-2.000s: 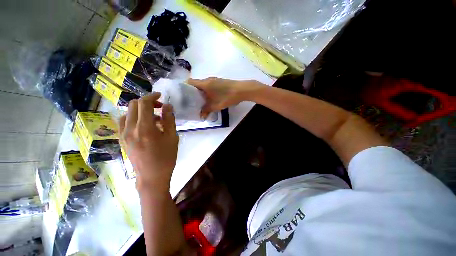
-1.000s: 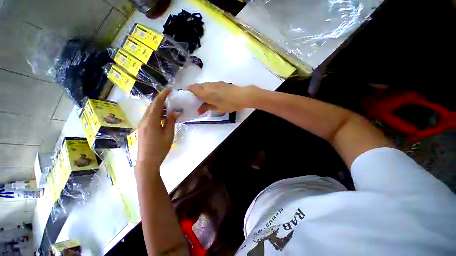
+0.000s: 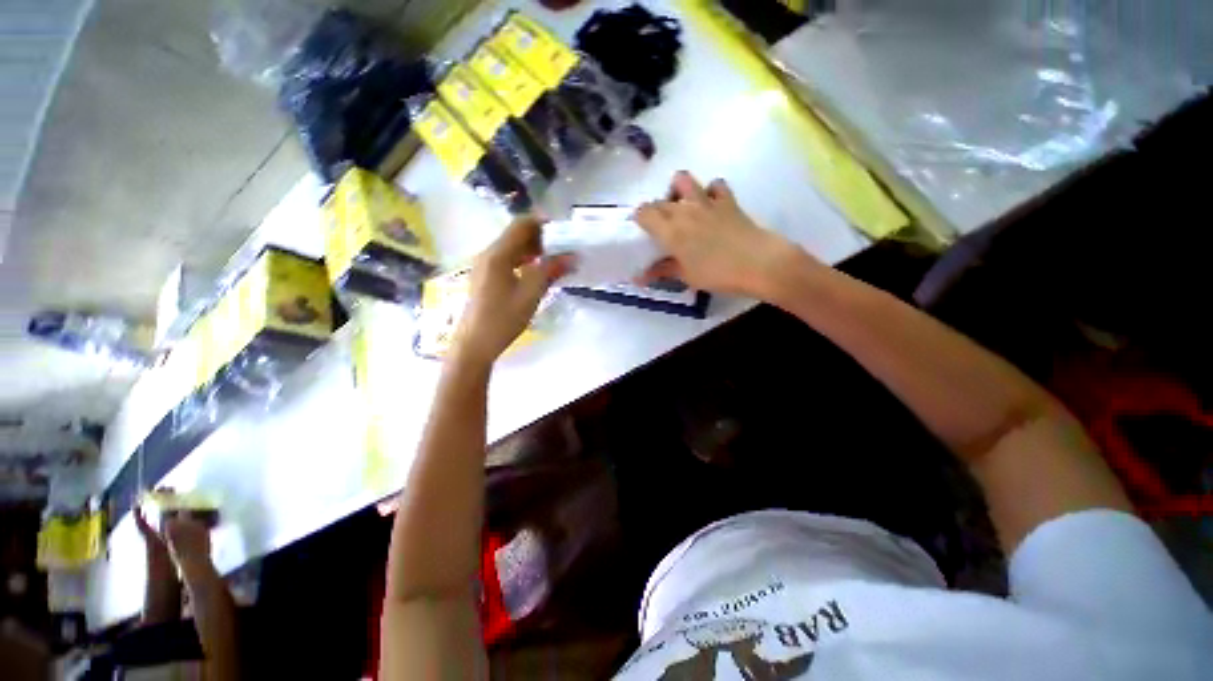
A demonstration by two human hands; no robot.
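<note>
A white, palm-sized wrapped block or pouch (image 3: 605, 253) is held between my two hands over the table. My left hand (image 3: 503, 295) has its fingers and thumb on the block's left end. My right hand (image 3: 702, 237) grips its right end. A dark-edged box with a white inside (image 3: 685, 301) lies under and beside the block, partly hidden by it and by my right hand. A yellow printed box or sleeve (image 3: 442, 295) lies just left of my left hand, partly hidden behind it.
Rows of yellow and black boxes (image 3: 482, 96) in clear film stand behind my hands, with more (image 3: 286, 299) at left. Black cables (image 3: 636, 51) and a dark plastic bag (image 3: 349, 83) lie at the back. Another person's hands (image 3: 186, 539) show at lower left.
The view has swung left, so the table shows further right and another person's hands appear. The white piece now looks flatter and is stretched between both my hands; both still hold it.
</note>
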